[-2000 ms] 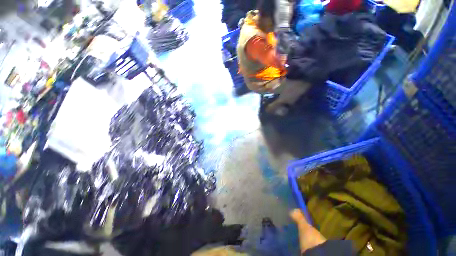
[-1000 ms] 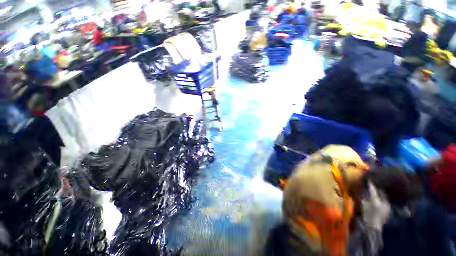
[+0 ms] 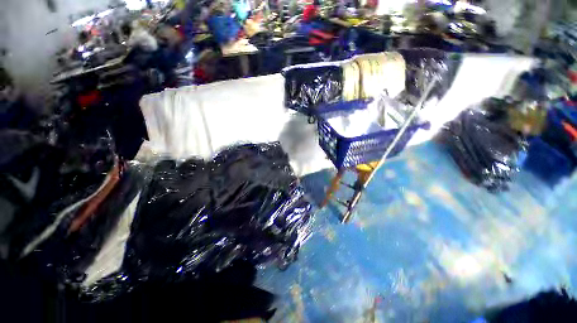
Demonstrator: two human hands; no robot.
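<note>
Neither of my hands can be made out in the current view. Nearest in front of me lies a large heap of shiny black poly bags [image 3: 221,202], crinkled and bulky, on the left and middle. A blue crate [image 3: 360,148] with lattice sides stands on a wooden-legged stool [image 3: 341,192], with whitish material inside. A long pale stick [image 3: 398,142] leans across the crate's right side. The picture is blurred.
A long white-covered table [image 3: 218,117] runs behind the heap, with yellow-tan cloth [image 3: 381,74] over it. More black bags [image 3: 484,142] lie on the blue floor [image 3: 405,246] at right. A blue crate [image 3: 547,161] is at the far right. Blurred work tables stand behind.
The view has swung left, away from the person in orange and tan and the crate of mustard garments. My hand seen by that crate two seconds ago is out of sight.
</note>
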